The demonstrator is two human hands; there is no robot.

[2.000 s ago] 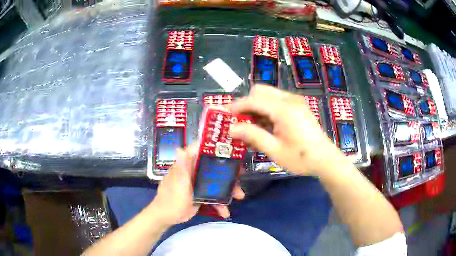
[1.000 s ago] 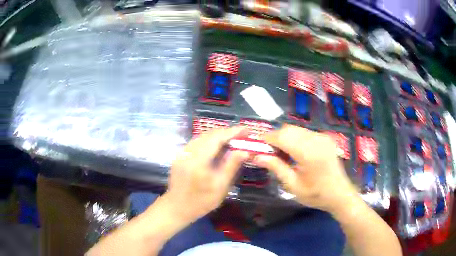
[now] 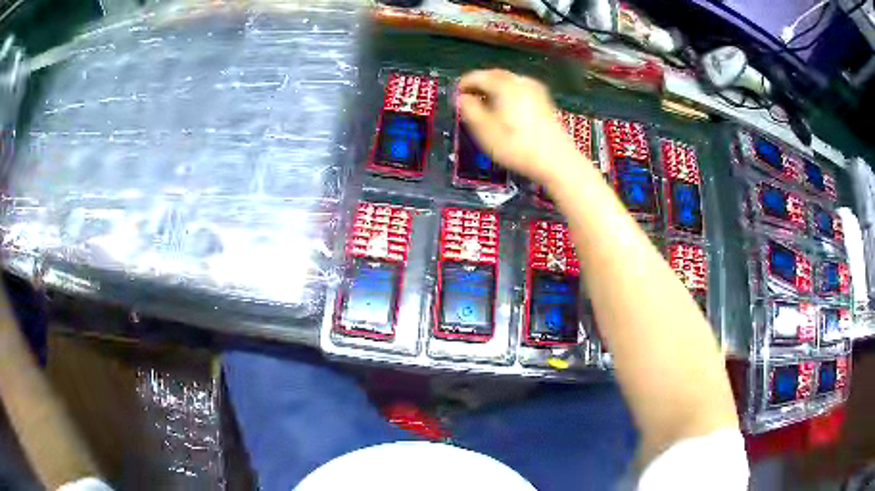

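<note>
A clear tray (image 3: 422, 353) holds red keypad phones in two rows, among them a front-row phone (image 3: 465, 278). My right hand (image 3: 508, 120) is over the key end of a phone (image 3: 480, 165) in the back row, second pocket from the left. The hand hides its keys; its dark screen shows. I cannot tell whether the fingers grip it. A small white piece (image 3: 494, 197) shows at that phone's lower end. My right forearm covers part of the tray. My left forearm (image 3: 34, 403) is at the left edge; the left hand is out of the picture.
A silvery-clear block of stacked trays (image 3: 192, 163) is at left. Another filled phone tray (image 3: 758, 422) is at right, with a red object (image 3: 806, 436) beneath. Cables and a white-grey device (image 3: 724, 67) are behind. A brown carton (image 3: 106, 384) with crinkled plastic is below the bench.
The phone that was in my hands is no longer between them; one now lies in the back-row pocket where the white label was. My left hand has moved out at left; the right has moved up.
</note>
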